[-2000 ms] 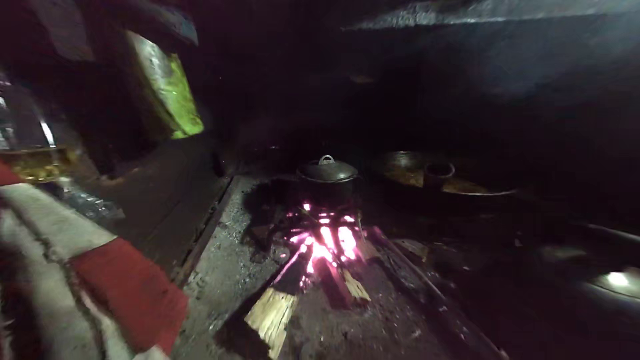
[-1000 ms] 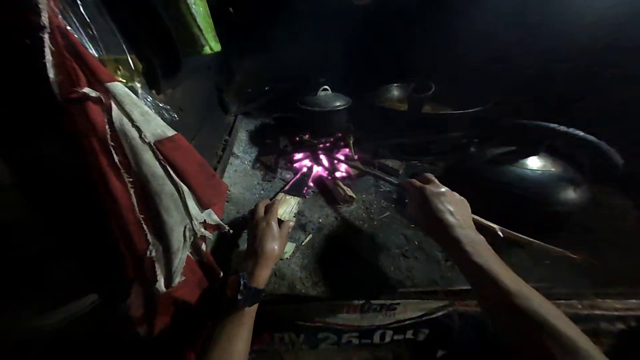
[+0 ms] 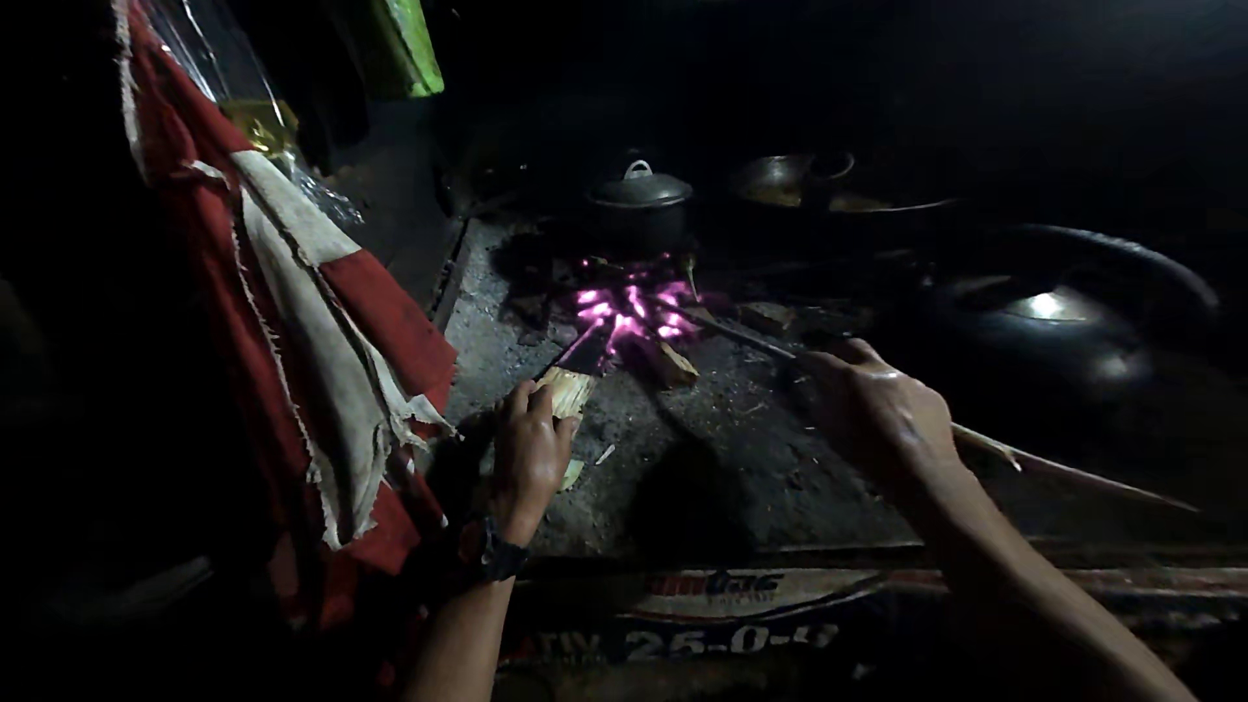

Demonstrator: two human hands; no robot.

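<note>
Glowing embers (image 3: 629, 310) lie on an ash-covered hearth, in front of a lidded metal pot (image 3: 640, 195). My left hand (image 3: 531, 453), with a dark band at its wrist, is closed around the near end of a split piece of firewood (image 3: 567, 390), whose charred far end points into the embers. My right hand (image 3: 877, 405) grips a long thin stick (image 3: 1063, 468); its far part reaches the right side of the embers and its pale tail extends to the right behind the hand. A shorter piece of firewood (image 3: 675, 366) lies between the hands, its far end at the embers.
A red and white cloth (image 3: 322, 283) with frayed edges hangs at the left, near my left arm. A rounded dark metal vessel (image 3: 1053, 331) stands at the right, and a pan (image 3: 780, 185) sits behind. Printed sheeting (image 3: 731, 609) covers the hearth's front edge. The surroundings are very dark.
Both hands, out of view two seconds ago, came into view by one second ago, on the firewood and the stick. The flames seen at first are now mostly glowing embers. The view has tilted down.
</note>
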